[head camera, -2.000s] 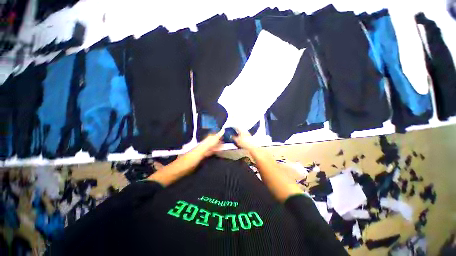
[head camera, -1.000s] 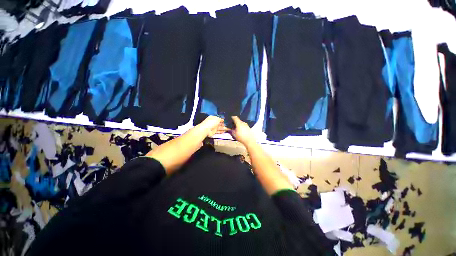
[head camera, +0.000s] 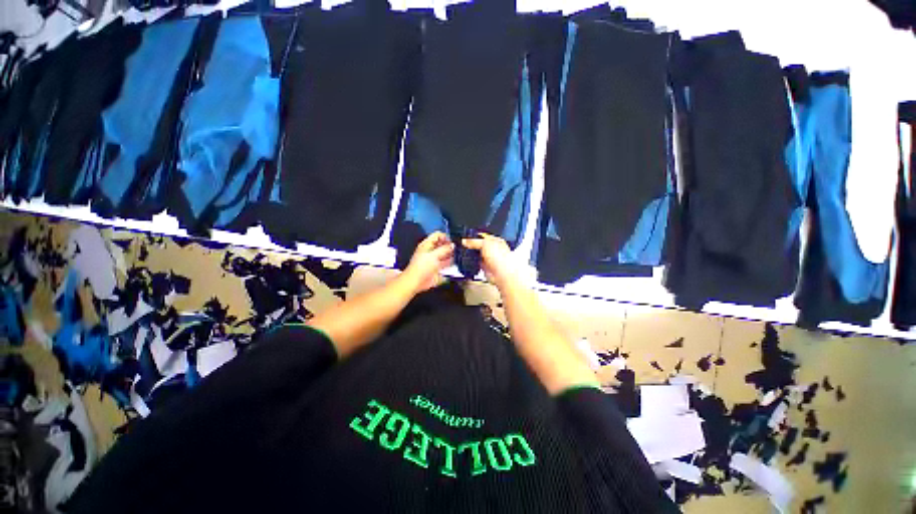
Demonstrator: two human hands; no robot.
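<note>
A long black cut panel [head camera: 462,110] lies in front of me, on top of a pile with blue fabric showing at its lower sides. Its narrow dark lower end [head camera: 467,263] is bunched up at the table's near edge between my hands. My left hand [head camera: 432,256] pinches this end from the left. My right hand [head camera: 488,253] holds it from the right. The fingertips are partly hidden by the dark cloth.
More black panel piles lie in a row on both sides, with blue panels [head camera: 226,120] at the left and a blue piece [head camera: 832,191] at the right. The white table [head camera: 603,284] borders a tan floor littered with black, blue and white scraps [head camera: 666,422].
The white piece seen two seconds ago over the pile is gone from there. A dark panel end now shows raised between my hands, which are slightly farther apart than a second ago.
</note>
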